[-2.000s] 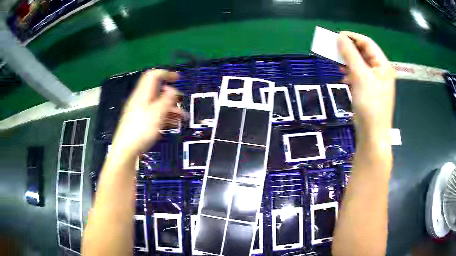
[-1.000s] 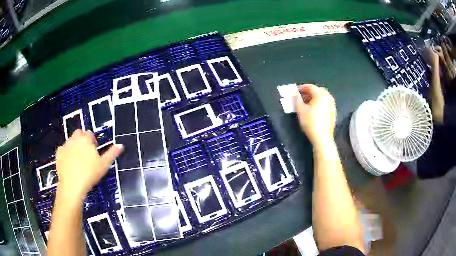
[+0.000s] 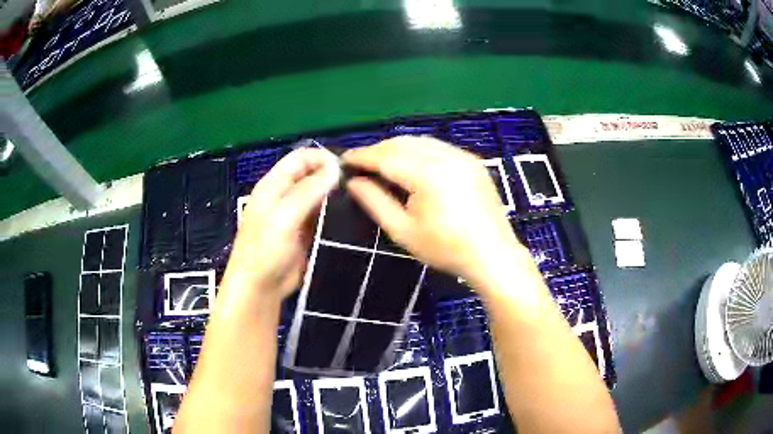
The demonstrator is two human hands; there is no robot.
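My left hand (image 3: 284,208) and my right hand (image 3: 432,203) meet above the middle of the tray. Both pinch the top end of the sticker sheet (image 3: 339,280), whose black rectangles in two columns hang below, slightly blurred. What exactly lies between the fingertips is partly hidden. Under the sheet, the black blister tray (image 3: 165,208) holds housings with white-bordered dark rectangles, such as one housing (image 3: 407,403) in the front row and another (image 3: 538,180) at the back right.
Two small pale liners (image 3: 628,242) lie right of the tray. A fan (image 3: 720,322) stands at the right edge. A spare sticker sheet (image 3: 102,314) and a dark slim object (image 3: 38,322) lie at left. A neighbouring tray (image 3: 750,161) is far right. The green belt (image 3: 381,80) runs behind.
My right hand has left the pale liner at right and come to the middle. My left hand has moved to the sheet's top end. The sheet is now lifted, and the view has turned back left.
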